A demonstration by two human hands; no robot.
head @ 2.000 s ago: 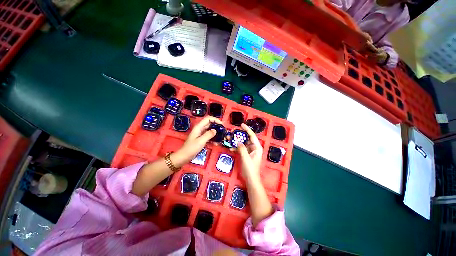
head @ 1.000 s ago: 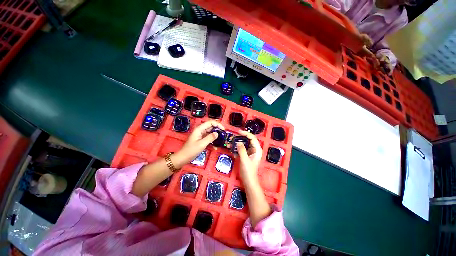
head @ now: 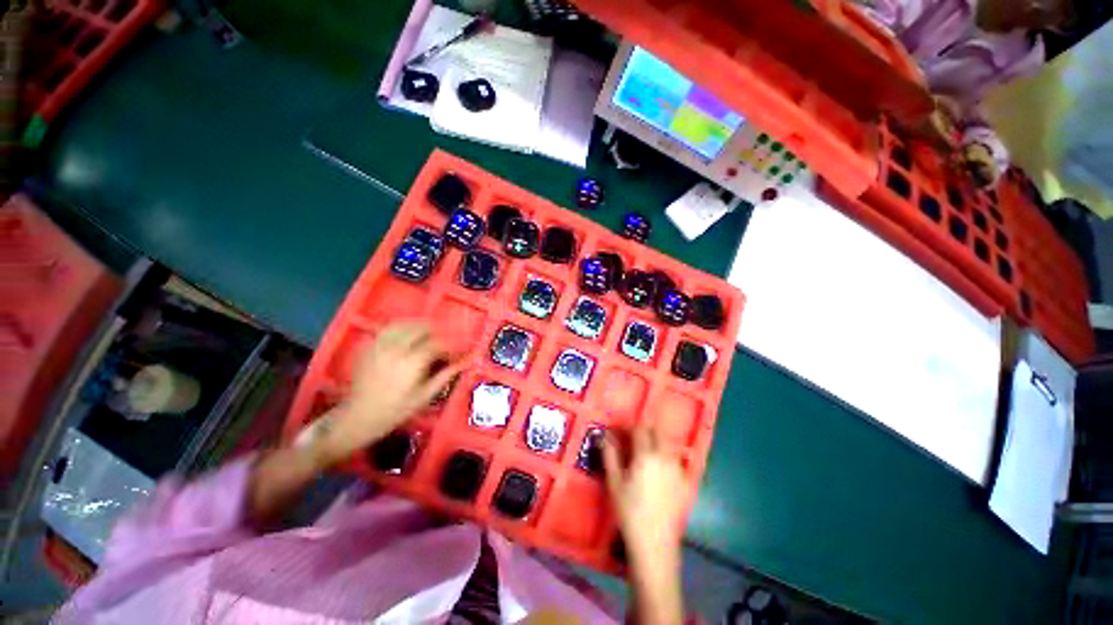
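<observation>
The orange-red compartment tray (head: 458, 320) lies in front of me with dark and lit smartwatch bodies in its pockets. Two watch bodies with blue-violet lit screens (head: 598, 272) (head: 673, 305) rest along its far row. My left hand (head: 397, 376) is blurred over the tray's left part; a dark watch body partly shows beside its fingertips, and I cannot tell whether they grip it. My right hand (head: 653, 488) is over the right front part, its fingertips beside a dark watch body (head: 594, 452) in a pocket; the grip is unclear.
Behind the tray are two lit watch bodies (head: 590, 192), a notebook (head: 519, 104) with two dark watches, and a bench instrument (head: 684, 104). A white sheet (head: 867, 330) and clipboard (head: 1033, 440) lie right. Another person's hand (head: 980, 153) is over a filled tray (head: 937, 217).
My hands have moved apart and towards me. The two watch bodies they held together are no longer between them. Two lit watches now show in the far row. The view has shifted.
</observation>
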